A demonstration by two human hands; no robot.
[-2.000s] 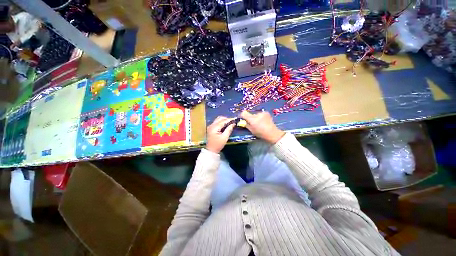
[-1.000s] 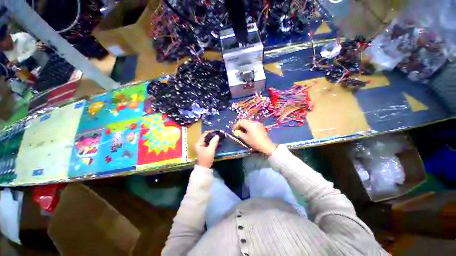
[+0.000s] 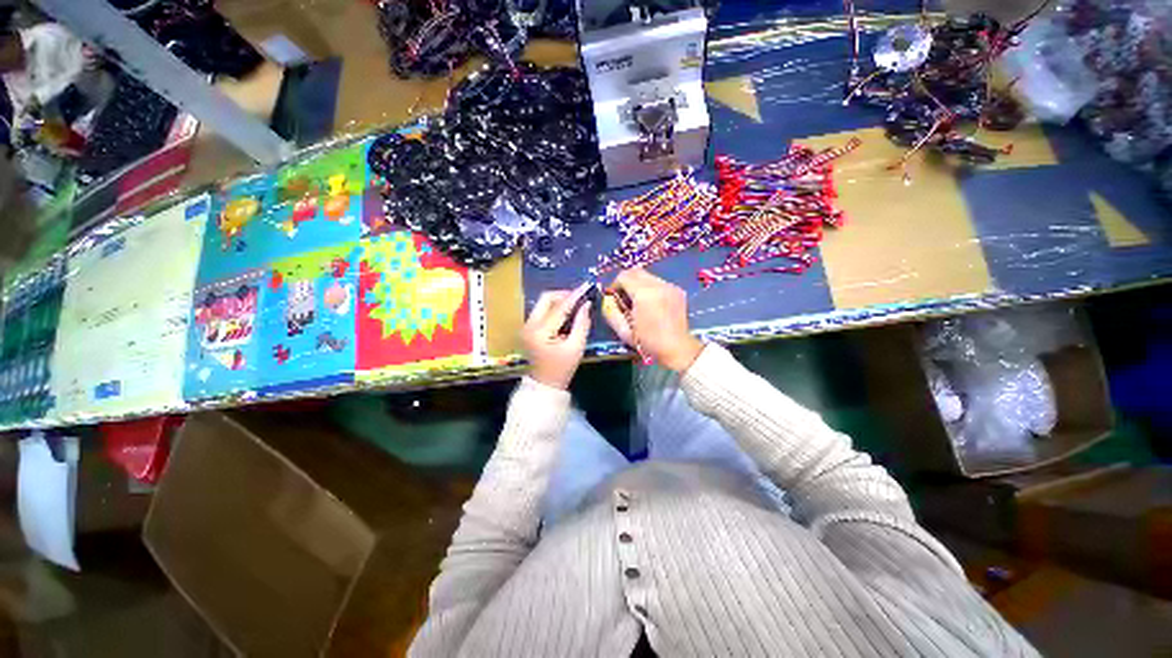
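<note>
My left hand (image 3: pixel 553 339) grips a small black wired part (image 3: pixel 582 306) at the bench's front edge. My right hand (image 3: pixel 653 319) is just right of it and pinches a thin red wire lead (image 3: pixel 639 343), whose end hangs below the fingers. The two hands' fingertips nearly meet at the black part; the exact contact is too small to tell. A pile of red and white wire leads (image 3: pixel 776 210) lies beyond my right hand, with the red ends to the right. A dark heap of black wired parts (image 3: pixel 488 161) lies beyond my left hand.
A silver-white bench machine (image 3: pixel 647 97) stands behind the leads. A red-black tangle (image 3: pixel 949 97) lies at the back right. Bright printed panels (image 3: pixel 276 296) cover the bench at left. A cardboard box with clear bags (image 3: pixel 1015 392) is under the right edge; brown cardboard (image 3: pixel 257 533) is lower left.
The hands have come together from their apart position one second ago, with the lead now at the black part. The camera view has shifted, so the bench sits higher.
</note>
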